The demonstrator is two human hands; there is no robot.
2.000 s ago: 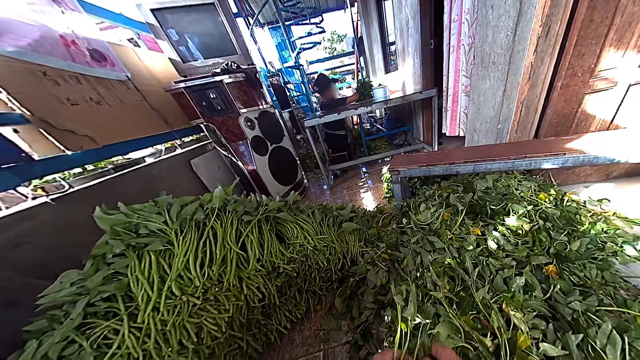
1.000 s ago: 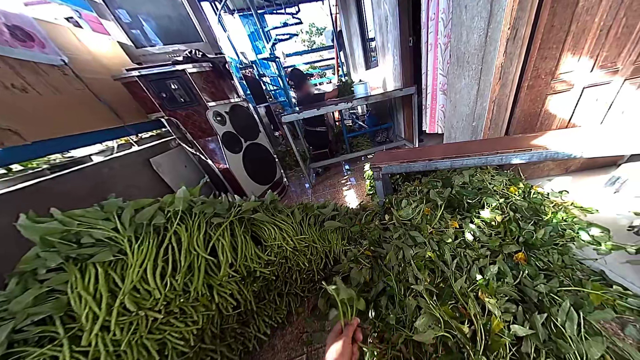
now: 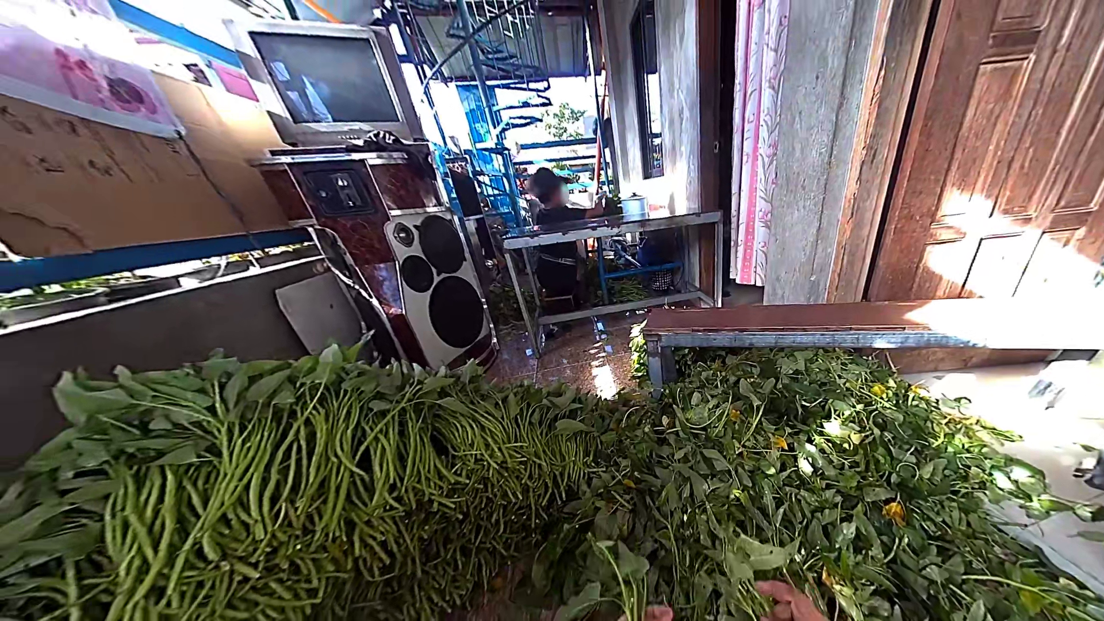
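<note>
At the bottom edge, my left hand (image 3: 657, 613) shows only by its fingertips, closed on a few leafy green stems (image 3: 631, 580) that stand upright. To its right, the fingers of my right hand (image 3: 787, 601) touch the heap of leafy greens (image 3: 828, 466); whether they grip a stem is not clear. Small yellow leaves or flowers dot that heap. On the left lies a broad stack of long green stems (image 3: 319, 466), laid side by side with their leaves toward the back and left.
A low brown bench (image 3: 776, 319) with metal legs stands behind the leafy heap. Farther back are a tall speaker cabinet (image 3: 440, 285) with an old television (image 3: 323, 78) on top, a metal-framed table (image 3: 612, 228) and a seated person (image 3: 556, 211). A wooden door (image 3: 992, 172) is at right.
My left hand, holding a leafy sprig in the middle frame, is now lower and farther right, mostly out of view. My right hand has come into view over the leafy heap.
</note>
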